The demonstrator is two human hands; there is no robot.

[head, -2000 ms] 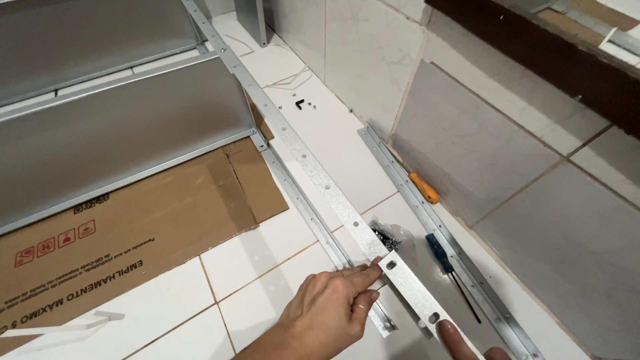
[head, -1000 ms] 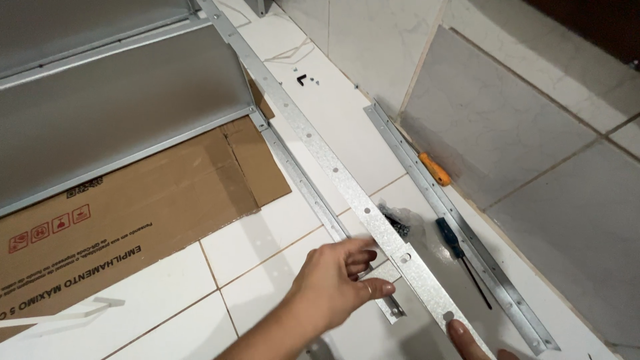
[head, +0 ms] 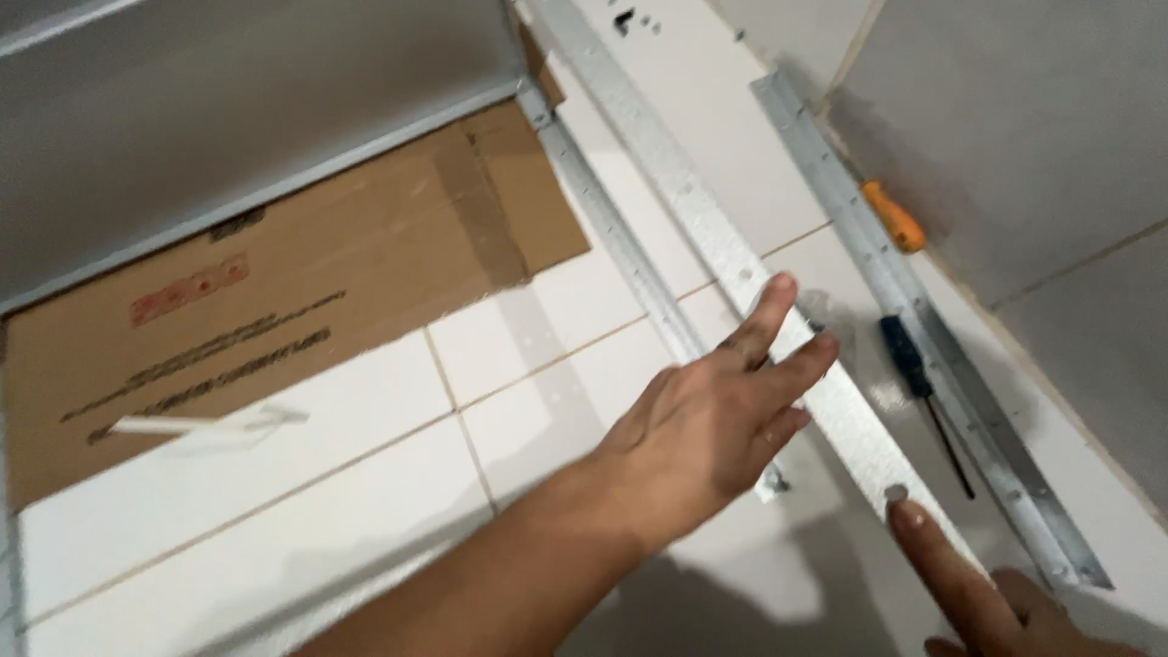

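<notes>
A perforated galvanized steel angle bar (head: 689, 187) runs diagonally from the top centre to the lower right. My left hand (head: 716, 411) lies over its middle, index and middle fingers spread on the upper face; whether the thumb grips it is hidden. At the near end, my right hand (head: 972, 579) has its index fingertip beside a hole, with the other fingers partly out of view around the bar. A blue-handled screwdriver (head: 903, 356) and an orange-handled tool (head: 894, 217) lie to the right. A clear plastic bag (head: 830, 319) is partly hidden behind my left fingers.
Grey metal shelf panels (head: 274, 119) stand at the upper left by flattened cardboard (head: 383, 237). One perforated bar (head: 630, 251) lies beneath, another (head: 858, 205) along the tiled wall (head: 1022, 128). Small black hardware (head: 624, 22) is at the top; a pale strip (head: 210, 424) lies at left.
My left hand has moved from beside the bar onto its upper face. The right index finger remains near the hole at the bar's near end. The view has moved closer.
</notes>
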